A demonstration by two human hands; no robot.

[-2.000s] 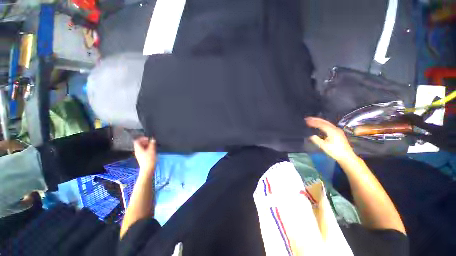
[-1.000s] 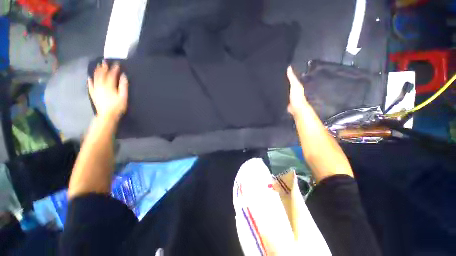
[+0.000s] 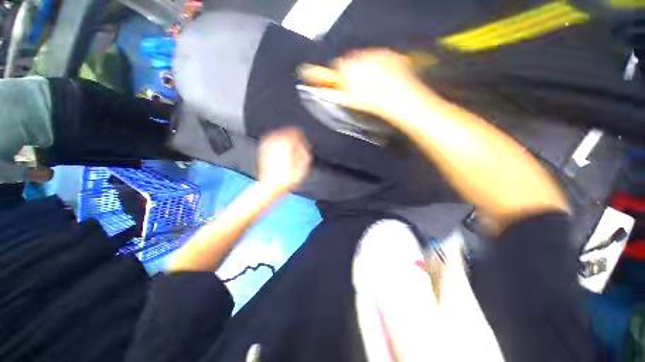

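The black garment (image 3: 272, 88) lies over the grey pressing pad (image 3: 212, 63), whose rounded left end shows bare. My right hand (image 3: 371, 81) is closed around the handle of the steam iron (image 3: 339, 117); the silvery iron is blurred and is over the garment, and my hand hides most of the handle. My left hand (image 3: 284, 157) is blurred at the pad's front edge, its fingers curled at the garment's near edge. Whether it grips the cloth cannot be told.
A small dark flat object (image 3: 216, 136) lies on the pad's front left. The blue crate (image 3: 166, 205) stands on the floor. The yellow hose (image 3: 513, 27) crosses the back right. White strips lie on the table. A white card (image 3: 605, 247) is at right. White cloth (image 3: 389, 276) covers my lap.
The iron has left its place at the right and is now in my right hand over the garment. My left hand has moved off the garment's top to its near edge. The view has turned.
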